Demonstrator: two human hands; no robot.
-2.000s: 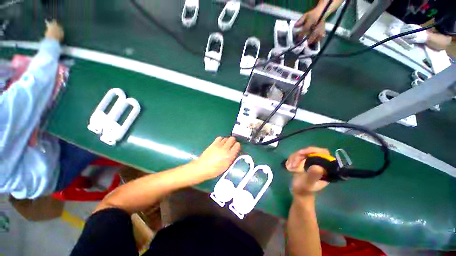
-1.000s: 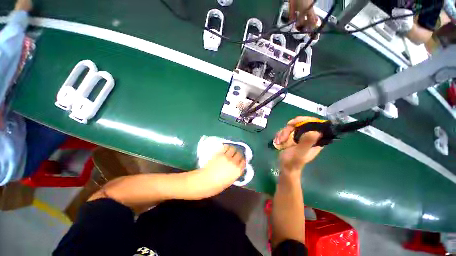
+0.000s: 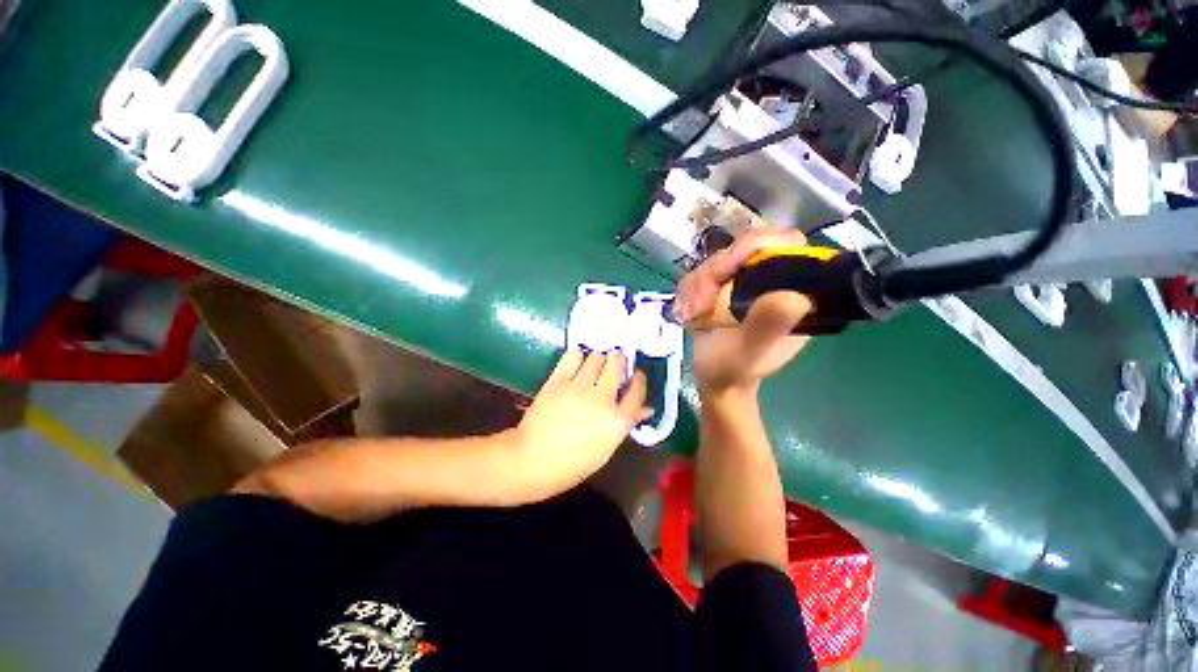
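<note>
Two white plastic housings (image 3: 653, 328) lie side by side on the glossy green bench edge, rounded ends away from me. My left hand (image 3: 587, 404) lies over the left one and holds it down, covering part of its loop. My right hand (image 3: 746, 309) grips the electric screwdriver (image 3: 801, 286), black with a yellow-orange band. Its front end points left at the right housing's rounded end; whether the bit touches is not clear. The silver-grey screw feeder (image 3: 775, 177) stands just beyond, partly behind my right hand.
Another pair of white housings (image 3: 197, 105) lies at the far left of the bench. A black cable (image 3: 1059, 145) loops over the feeder. Beyond the white line (image 3: 1025, 368) are more white housings (image 3: 897, 145) and a grey post. Below are a red stool (image 3: 828, 578) and cardboard boxes (image 3: 269, 348).
The view has shifted and turned. The housings in front now lie with rounded ends away from me. My right hand has brought the screwdriver left to them; my left hand has moved onto the left one.
</note>
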